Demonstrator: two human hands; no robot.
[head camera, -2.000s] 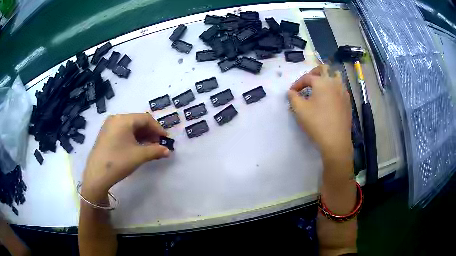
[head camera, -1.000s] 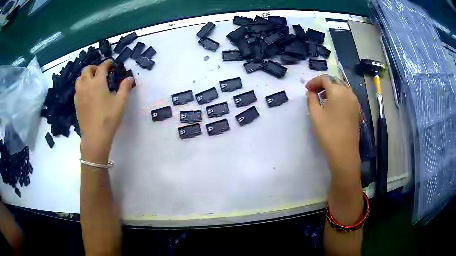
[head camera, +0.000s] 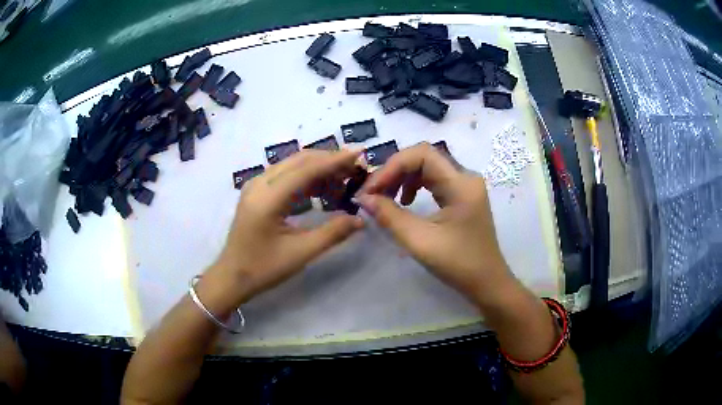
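My left hand (head camera: 273, 225) holds a small black plastic housing (head camera: 353, 190) between thumb and fingers over the middle of the white sheet. My right hand (head camera: 439, 221) meets it there, its thumb and index finger pinched at the housing; I cannot tell if a small insert is between them. Behind the hands lie spaced black housings (head camera: 359, 130) with small pale marks, partly hidden by my fingers. A scatter of tiny whitish inserts (head camera: 508, 158) lies right of centre.
Black housings are heaped at left (head camera: 119, 142) and upper centre (head camera: 427, 67). A clear bag (head camera: 32, 158) and smaller black parts (head camera: 21, 265) are at far left. A red-handled screwdriver (head camera: 560, 170), a hammer (head camera: 598, 206) and clear trays (head camera: 673, 158) lie at right.
My left hand has moved from the left heap to the middle, with a housing in it. My right hand has come left from the insert scatter, uncovering it and the screwdriver.
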